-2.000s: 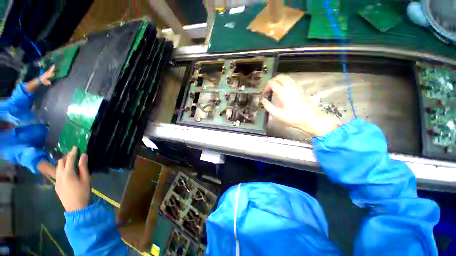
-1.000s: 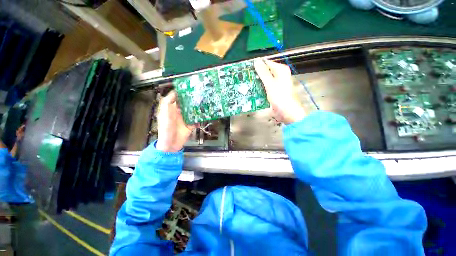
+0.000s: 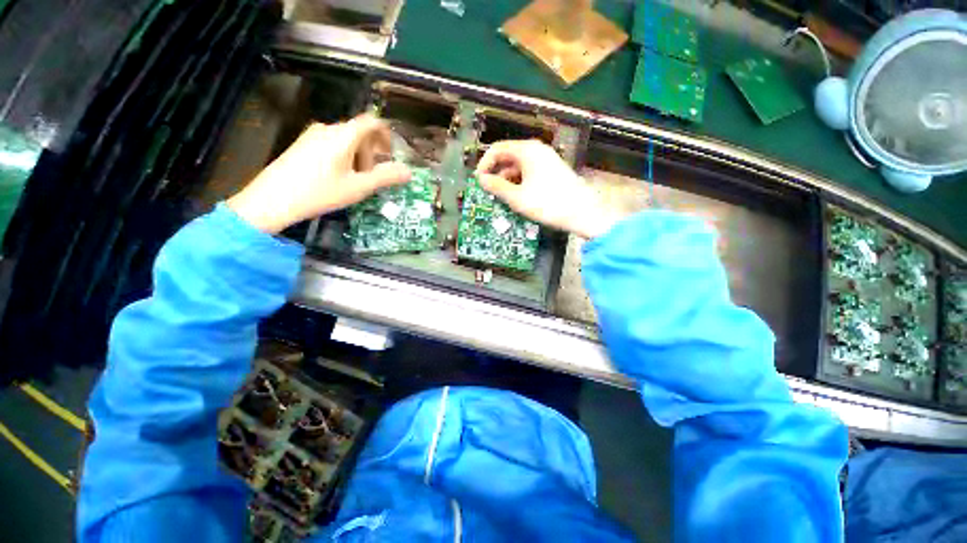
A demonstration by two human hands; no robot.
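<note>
A solder pallet lies on the conveyor in front of me. Its two near pockets hold green circuit boards, a left one and a right one. The two far pockets look dark and hold no board. My left hand is at the far edge of the left board, fingers bent. My right hand is at the far edge of the right board, fingers curled. The fingertips hide what they touch, a board edge or a clip.
Filled pallets lie on the conveyor at right. The green bench holds a brown square piece, loose green boards and a small fan. Black trays stand at left. Empty pallets lie below the metal rail.
The joined board panel held in both hands a second ago is no longer held up; boards now lie in the pallet's near pockets. Both hands are down at the pallet. The view has shifted.
</note>
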